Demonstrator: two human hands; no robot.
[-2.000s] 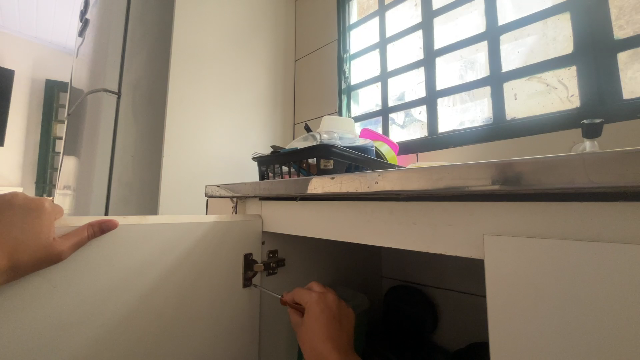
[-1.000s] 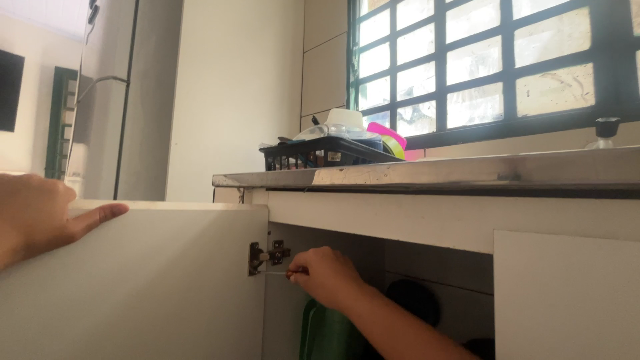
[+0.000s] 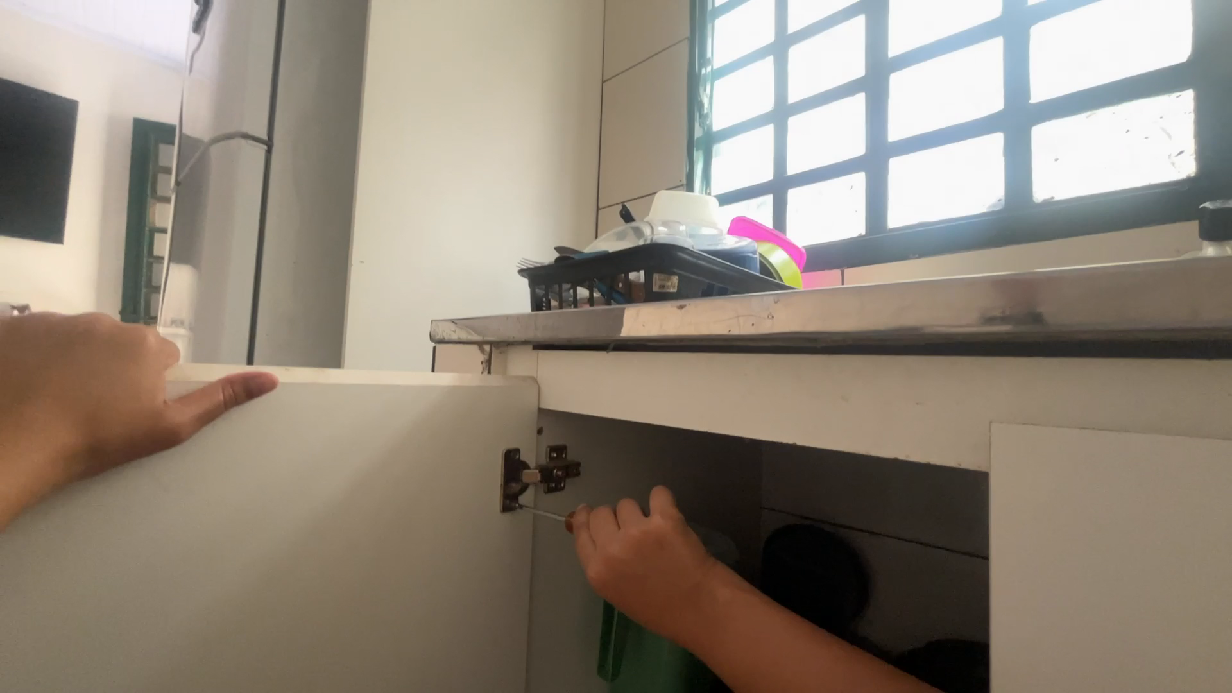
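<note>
At the left, my left hand grips the top edge of a white cabinet door that stands open, its thumb lying on the near face. My right hand is closed around a screwdriver, whose handle is mostly hidden in the fingers. The thin shaft points left, its tip at the lower screw of the metal cabinet hinge on the door. The hinge arm reaches across to a mounting plate on the cabinet's inner side wall.
Above runs a metal countertop bearing a black dish rack with dishes and utensils. Inside the cabinet are a green container and a dark round object. Another white door panel is at the right, a barred window behind.
My right hand and forearm have shifted between frames, while the screwdriver stays near the hinge's lower part. My left hand has stayed on the door's top edge.
</note>
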